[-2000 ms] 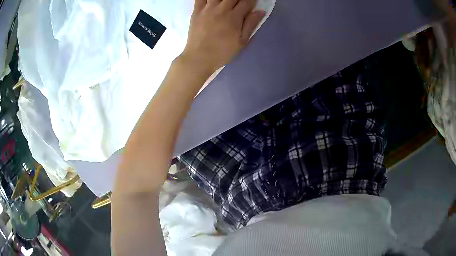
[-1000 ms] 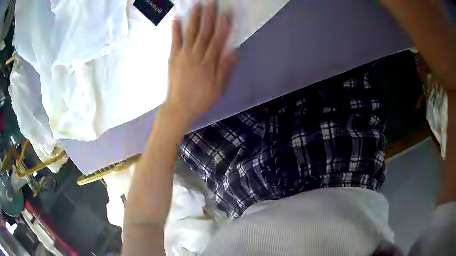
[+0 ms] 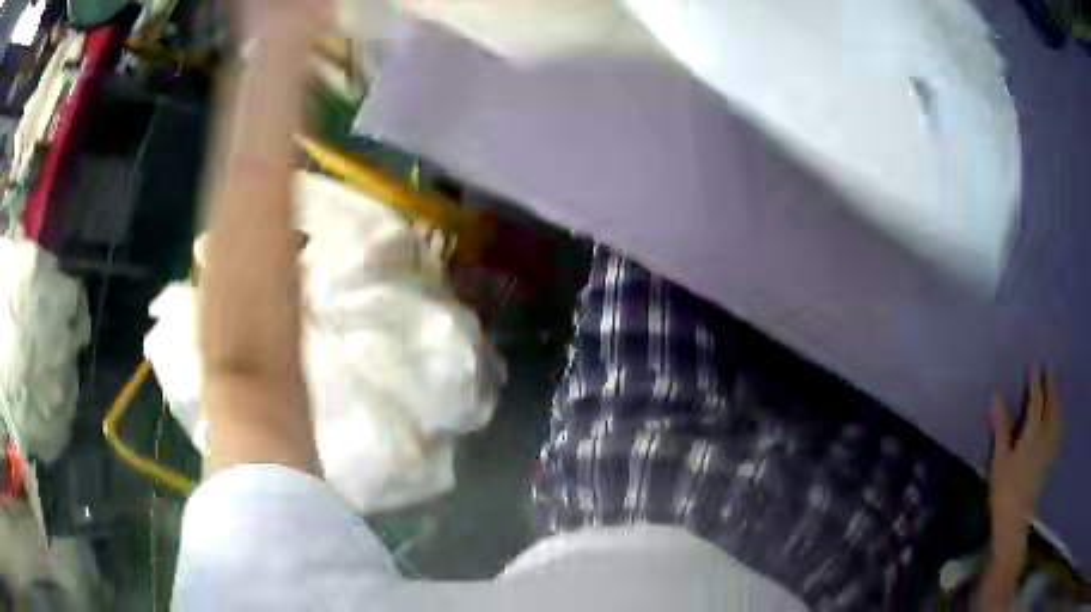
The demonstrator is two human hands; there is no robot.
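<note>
A white garment [image 3: 861,108] lies spread on the grey-purple table [image 3: 574,144] at the upper right, blurred, with a small dark mark on it. My left arm reaches up along the left side. My left hand [image 3: 285,10] is blurred and mostly cut off by the top edge, so its fingers and anything in it cannot be made out. My right hand [image 3: 1025,442] is at the table's near edge at the far right, below the garment and apart from it. Its fingers are spread and it holds nothing.
A crumpled white cloth pile [image 3: 389,359] hangs or lies low, left of my checked clothing. A yellow bar [image 3: 377,185] runs below the table's left end, and a bent yellow tube [image 3: 126,418] is further left. More pale cloth [image 3: 42,341] is at the far left edge.
The view has swung left, so the garment now shows at the upper right. My left hand has left the garment for the top edge. My right hand has come into view on the table.
</note>
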